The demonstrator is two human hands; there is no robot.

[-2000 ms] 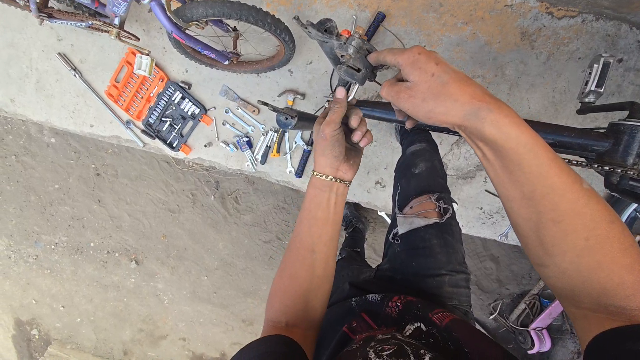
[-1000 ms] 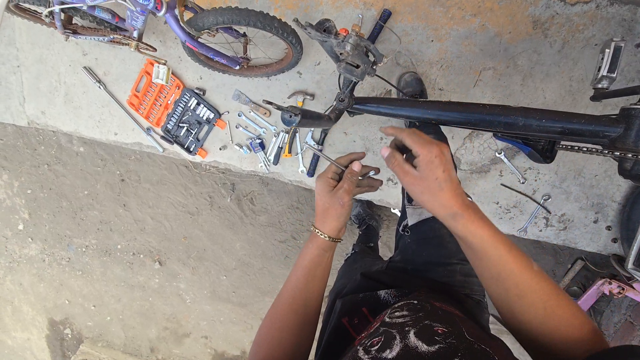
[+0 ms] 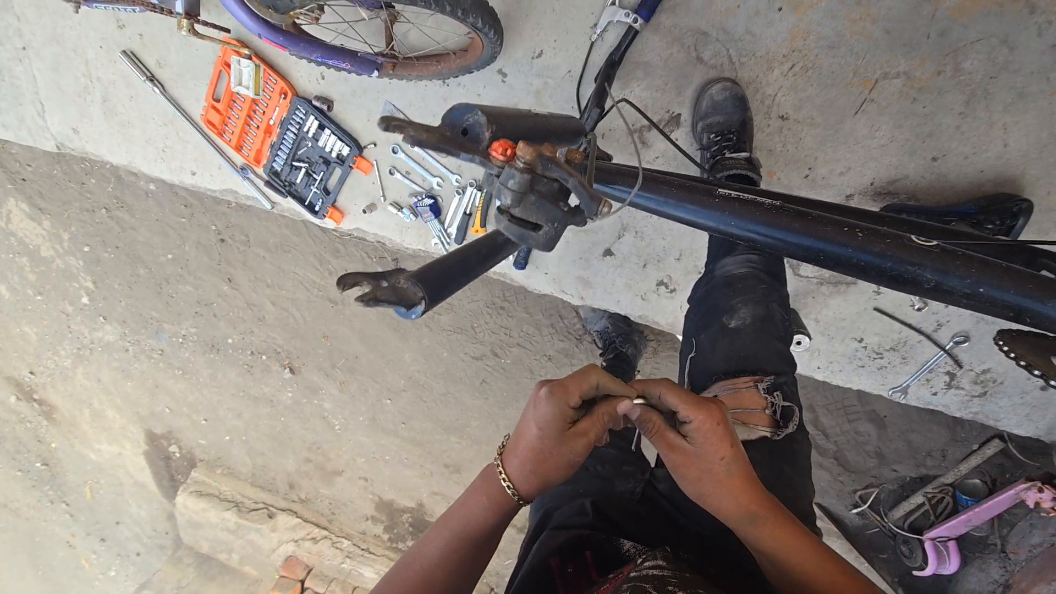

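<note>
My left hand and my right hand meet in front of my lap. Their fingertips pinch a small pale metal piece, too hidden to name. Ahead of them lies the black bicycle frame, its fork pointing left with no wheel in it. A brake caliper with a red part sits at the fork, and a thin cable loops beside it. Part of the handlebar shows above the frame.
An open orange socket set lies on the concrete, a long metal bar beside it. Several combination wrenches and hex keys lie behind the fork. A purple bicycle's wheel is at the top. Another wrench lies at right.
Both hands have come away from the fork area toward my lap and now meet. The long thin tool held in the left hand one second ago is no longer seen there. The view has shifted.
</note>
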